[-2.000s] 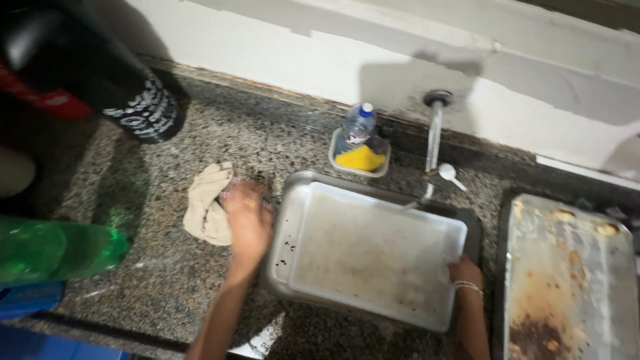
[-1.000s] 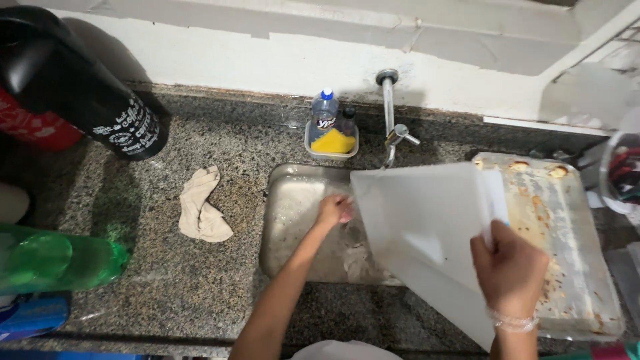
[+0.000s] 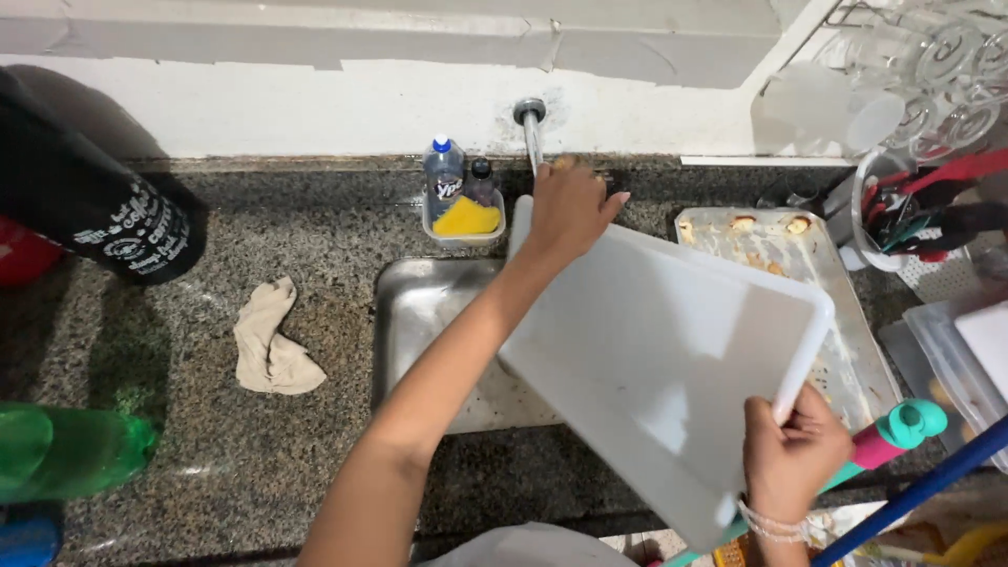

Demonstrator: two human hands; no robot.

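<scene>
A white rectangular plastic tray [image 3: 630, 346] is tilted over the right part of the steel sink [image 3: 441, 291]. My right hand [image 3: 795, 441], with a beaded bracelet at the wrist, grips its lower right rim. My left hand [image 3: 575, 205] reaches across to the wall faucet [image 3: 532, 142] and covers its tap; the hand is slightly blurred and its grip cannot be made out. A plastic tub [image 3: 465, 238] left of the faucet holds a dish soap bottle [image 3: 443, 169], a dark-capped bottle and a yellow sponge [image 3: 466, 216]. A beige cloth [image 3: 272, 342] lies crumpled on the counter.
A soiled metal baking tray [image 3: 850, 346] lies right of the sink. Beyond it stand a utensil holder [image 3: 862, 209] and a rack of glasses [image 3: 937, 63]. A black container [image 3: 102, 181] and a green bottle [image 3: 71, 453] are at the left. Blue [image 3: 913, 492] and teal handles rise at lower right.
The white tray lay flat over the sink two seconds ago; now my right hand holds it tilted. My left hand has moved from the cloth into the sink, then up to the faucet.
</scene>
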